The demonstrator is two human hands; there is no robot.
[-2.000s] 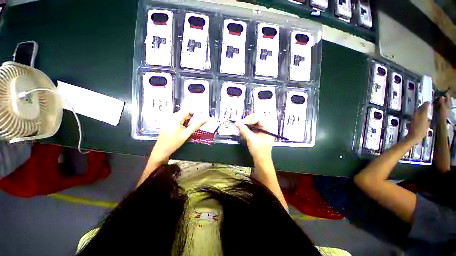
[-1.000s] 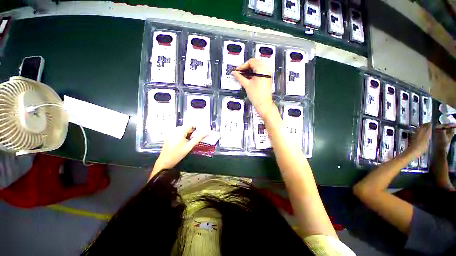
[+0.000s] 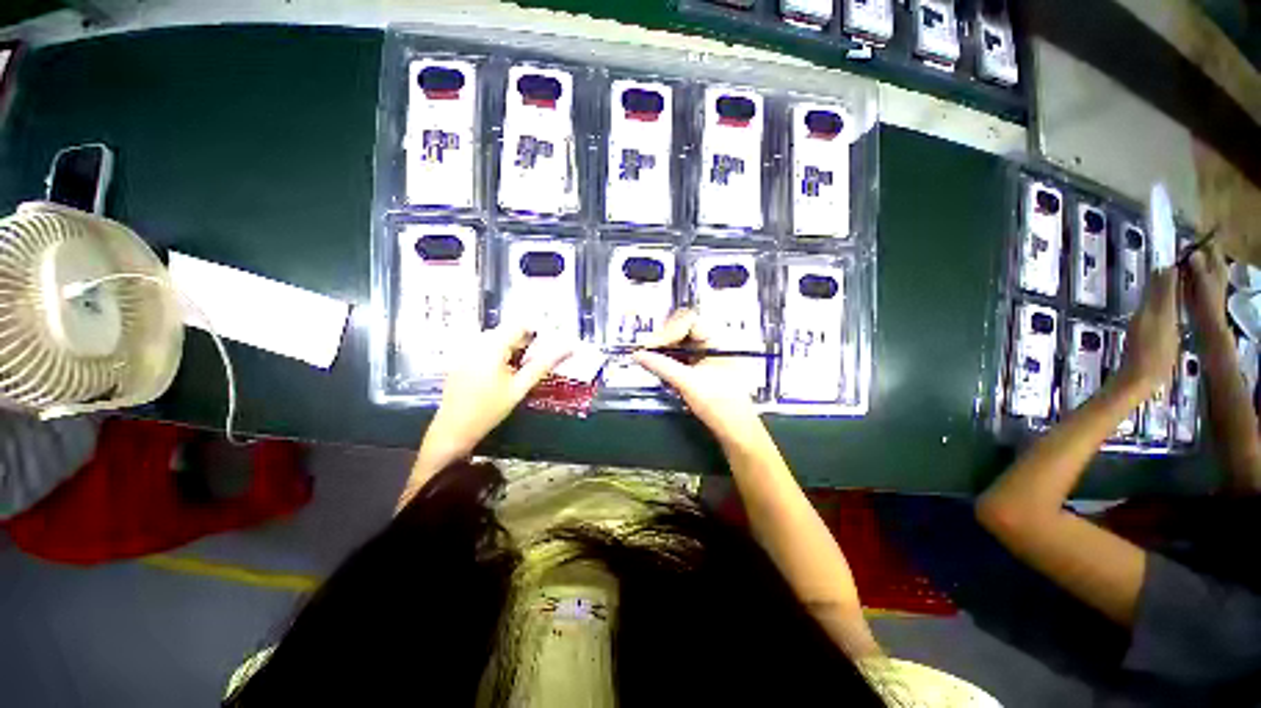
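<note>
A clear blister tray (image 3: 874,277) holds two rows of white phone cases with dark ovals; the upper row shows black print and red below the ovals. My left hand (image 3: 487,385) pinches a small white and red sticker sheet (image 3: 564,394) over the tray's front edge, below the second case of the lower row. My right hand (image 3: 703,376) holds thin dark tweezers (?) (image 3: 733,353), their tip at the sheet's right edge, over the lower middle case. Whether a sticker is on the tip is too small to tell.
A cream fan (image 3: 86,311) with a cable stands at left, a mobile phone (image 3: 80,177) behind it. A white paper strip (image 3: 260,307) lies left of the tray. At right, a person's arms (image 3: 1072,450) reach over another tray (image 3: 1007,325). More trays lie at the back.
My right hand has come back from the upper middle case to the sticker sheet, with the tweezers (?) still held. My left hand stays near the front edge. The neighbour's hands have moved up.
</note>
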